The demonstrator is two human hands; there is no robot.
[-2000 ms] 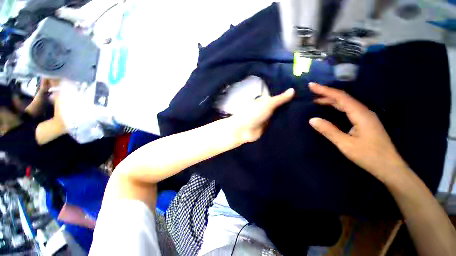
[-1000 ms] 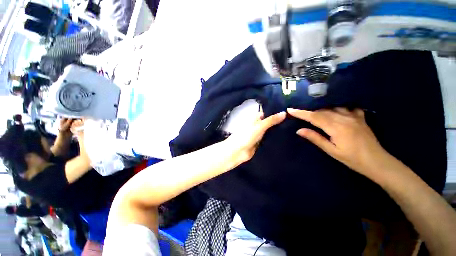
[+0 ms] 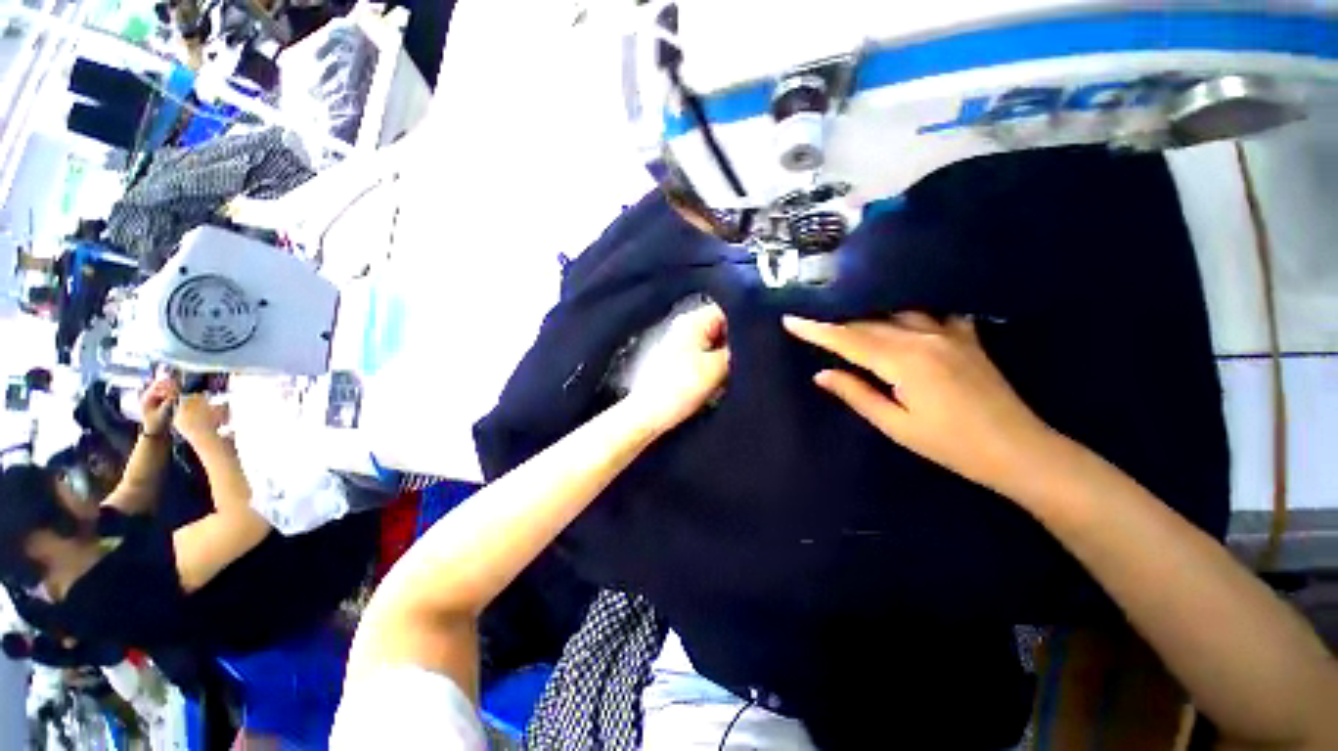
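Note:
A large dark navy garment (image 3: pixel 822 499) lies under the needle area and hangs over the table's front edge. My left hand (image 3: pixel 687 367) is at the garment's rounded opening, fingers curled in at its right side; whether it pinches cloth is hard to tell. My right hand (image 3: pixel 917 385) lies on the cloth just right of it, fingers spread and index finger pointing to the presser foot. The presser foot (image 3: pixel 775 267) is down near the cloth, its contact hidden by glare. Checked fabric (image 3: pixel 599 668) hangs below at my lap.
The white sewing machine head (image 3: pixel 939 110) with a blue stripe spans the top right. Another grey-white machine (image 3: pixel 220 305) stands at left, where a person in a dark top (image 3: pixel 125 580) works. A brown box (image 3: pixel 1108 690) is below the table edge at lower right.
The view has shifted, showing more of the machine arm. My left hand has curled its fingers, with its index finger no longer stretched toward my right hand. My right hand stays spread on the cloth.

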